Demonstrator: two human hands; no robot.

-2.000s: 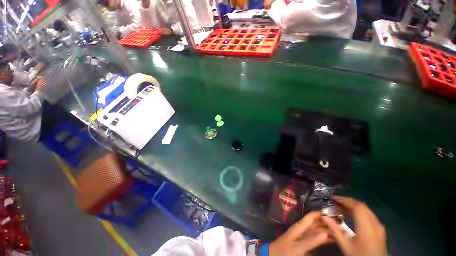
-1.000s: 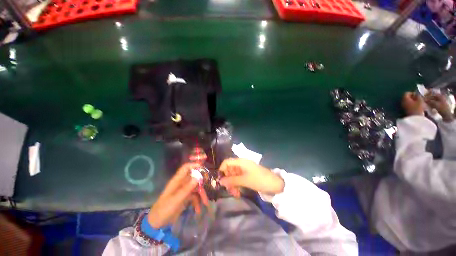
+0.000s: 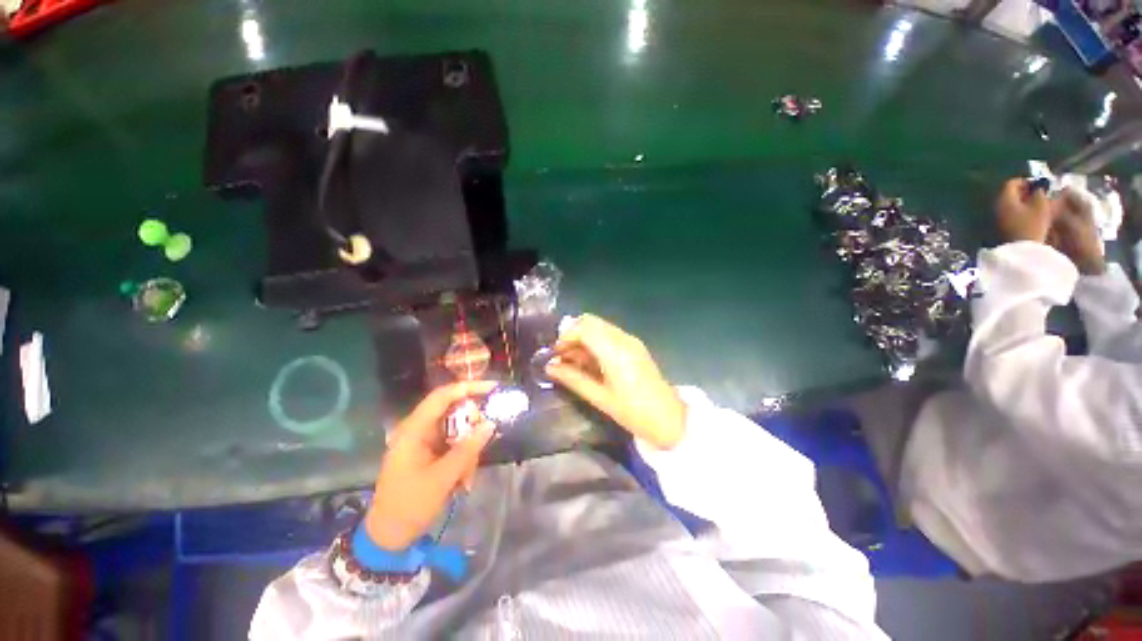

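Note:
My left hand, with a blue strap at the wrist, holds a small round unit that glints white between thumb and fingers. My right hand pinches a small dark round piece just right of the unit; the two are apart. The base plate with a red glowing pattern lies just beyond my left hand. The large black fixture stands behind it, with a cable on top. Crinkled clear film lies beside the base plate. My fingers partly hide both held pieces.
A heap of black and silver parts lies right, with another person's hands beyond it. A loose unit lies farther back. Green discs, a small dish and a teal ring lie left.
The view has shifted closer over the fixture and base plate. My hands have moved slightly apart; a bright round face now shows at my left fingertips and a dark round piece at my right.

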